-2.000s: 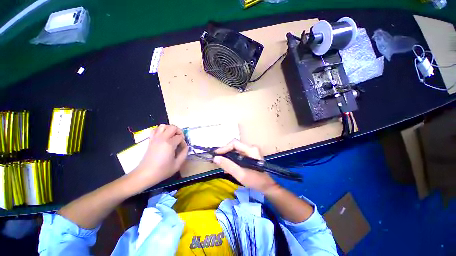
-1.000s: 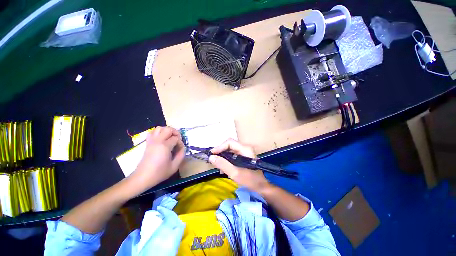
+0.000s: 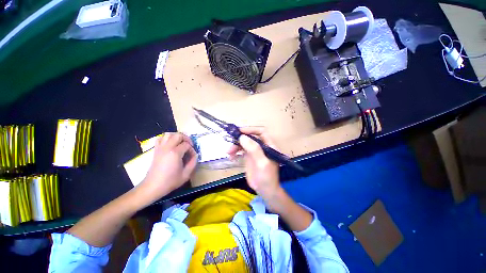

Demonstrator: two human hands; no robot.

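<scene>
My left hand (image 3: 173, 160) presses with bunched fingertips at the end of a white housing (image 3: 213, 146), over a small greenish circuit board (image 3: 195, 143). Silver-white battery cells with yellow edges (image 3: 139, 168) lie under and beside this hand. A thin red wire shows at the upper cell. My right hand (image 3: 257, 160) holds a black soldering iron (image 3: 234, 131) above the housing, its tip end pointing up and left. What my left fingertips touch is hidden.
Battery stacks (image 3: 33, 198) stand at left. A fan (image 3: 237, 57), a black solder feeder (image 3: 338, 88) and a wire reel (image 3: 350, 27) stand behind on the cardboard mat (image 3: 186, 80). A white housing in a clear bag (image 3: 99, 13) lies on the green belt.
My right hand has lifted the soldering iron away from the board, its tip end now farther up the mat. My left hand stays in place. The bagged housing has moved right along the belt.
</scene>
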